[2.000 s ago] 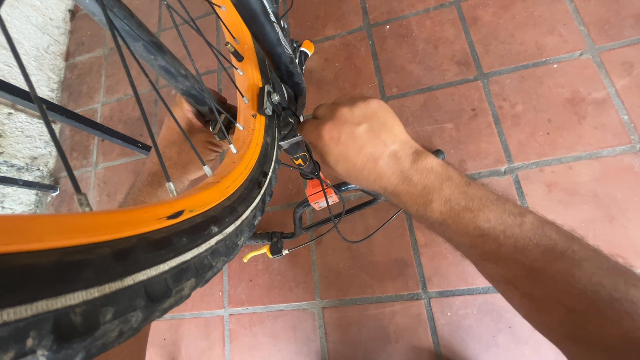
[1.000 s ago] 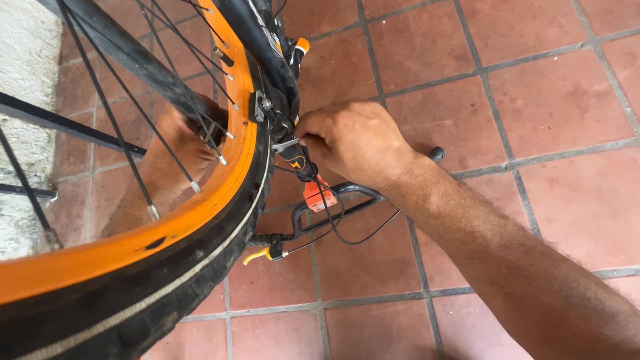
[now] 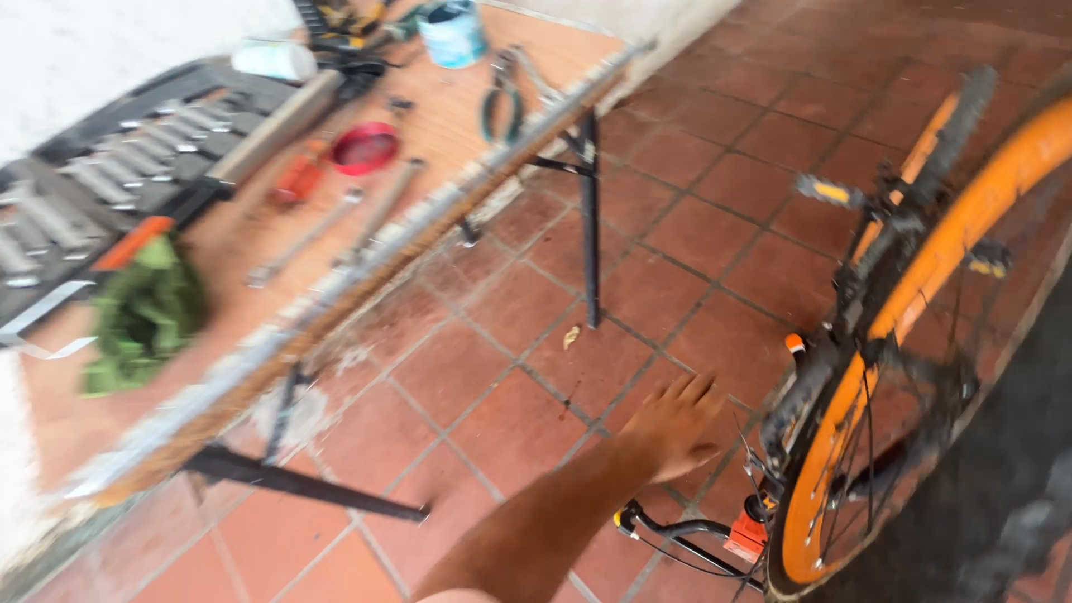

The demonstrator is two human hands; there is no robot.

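Observation:
My left hand [image 3: 674, 427] is over the tiled floor with its fingers spread and nothing in it. Just to its right is an upside-down bicycle, with an orange wheel rim [image 3: 808, 511] and a black tyre. The black handlebar [image 3: 699, 529] lies low by the floor, below my hand, with a red-orange block [image 3: 745, 536] beside it. Thin cables stand out between my fingers and the wheel. An orange-tipped part [image 3: 796, 343] shows above them. My right hand is out of the frame.
A wooden table [image 3: 251, 243] on black metal legs stands at the left. On it are a socket set case [image 3: 151, 159], a combination wrench [image 3: 306, 239], pliers [image 3: 501, 105], a red ring-shaped item [image 3: 366, 149], a green cloth [image 3: 146, 314] and a blue-white can [image 3: 452, 33].
The view has swung far to the left, bringing the table in. My left hand, earlier behind the wheel, is now apart from it. My right hand, earlier at the brake area, has left view.

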